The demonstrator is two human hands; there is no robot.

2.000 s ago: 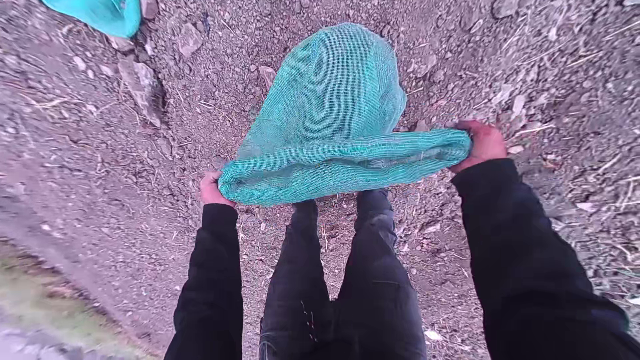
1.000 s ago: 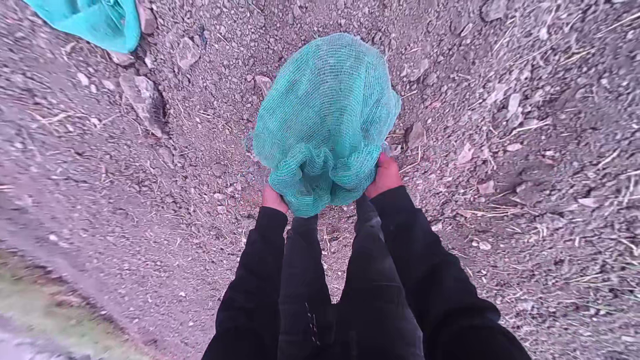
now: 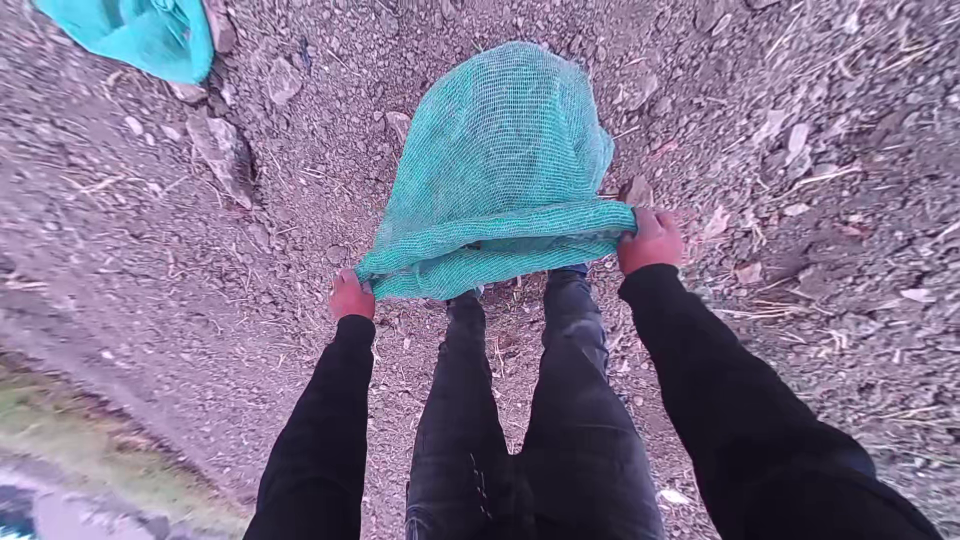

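A green mesh sack (image 3: 510, 142) stands on stony soil in front of my feet, its body bulging away from me. Its mouth has a thick rolled rim, drawn into a long narrow slit toward me. My left hand (image 3: 352, 295) grips the left end of that rim, and my right hand (image 3: 651, 238) grips the right end, a little higher in the view. What the sack holds is hidden by the mesh and the rim.
Another green mesh bag (image 3: 142, 37) lies at the upper left, with stones against it. A large jagged rock (image 3: 223, 156) is below it. Another stone (image 3: 636, 192) sits near my right hand. Grass (image 3: 90, 442) borders the soil at lower left.
One second ago my hands were close together on the bunched rim; they have moved apart, and the mouth is stretched wide again, much as it was two seconds ago.
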